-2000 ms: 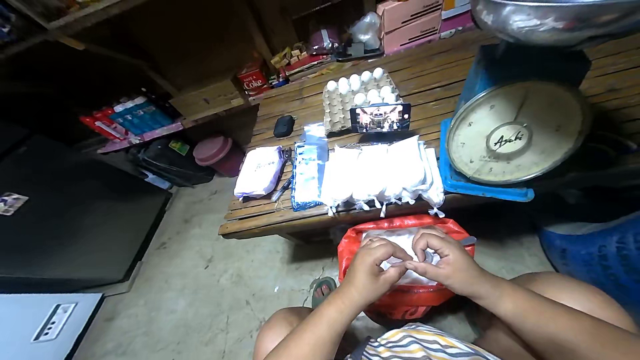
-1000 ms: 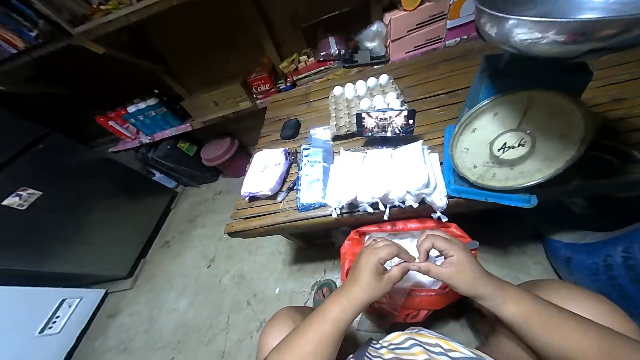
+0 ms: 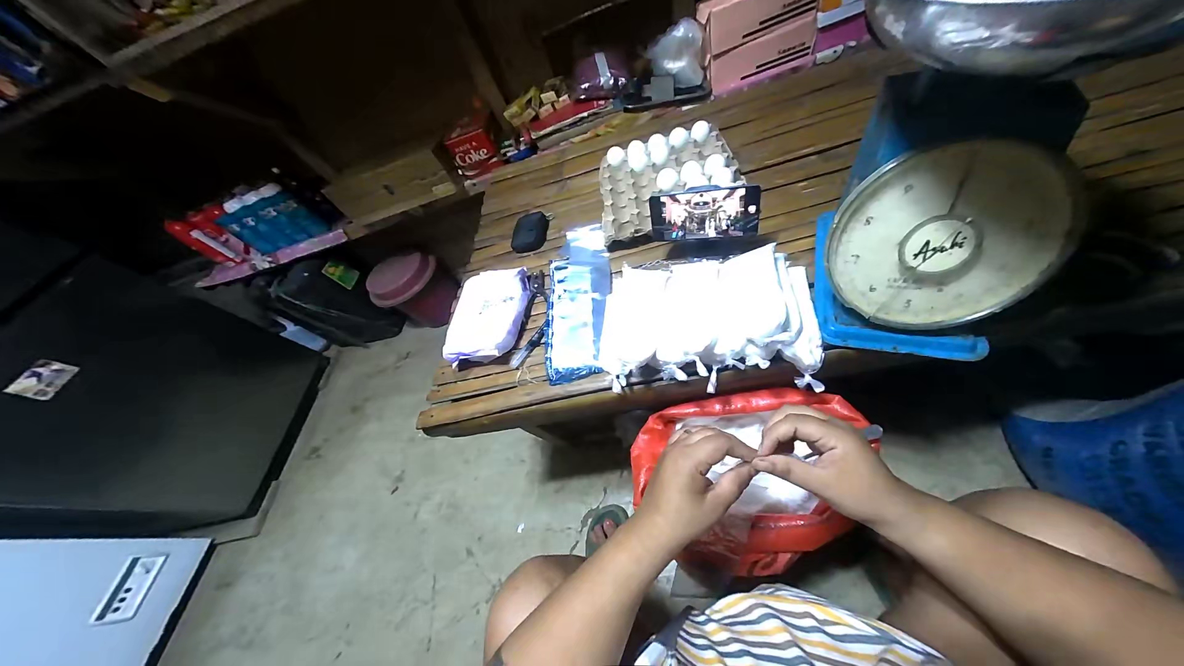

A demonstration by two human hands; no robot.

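Note:
My left hand (image 3: 698, 481) and my right hand (image 3: 828, 462) meet at the fingertips over a red sack (image 3: 768, 536) with white contents (image 3: 777, 495) inside. Thumbs and forefingers of both hands are pinched together; whatever thin thing may be between them is too small to make out. Beyond the sack, at the table's edge, lies a row of filled white plastic bags (image 3: 708, 305) with knotted ends towards me. Left of them are a flat stack of clear plastic bags (image 3: 575, 319), pliers-like tool (image 3: 534, 301) and a white and purple packet (image 3: 487, 314).
On the slatted wooden table (image 3: 518, 398) stand a dial scale (image 3: 953, 236) with a metal pan (image 3: 1008, 32), an egg tray (image 3: 624, 208) with several eggs, a propped phone (image 3: 706, 214) and a small black case (image 3: 530, 232). A blue sack (image 3: 1110, 462) stands at the right.

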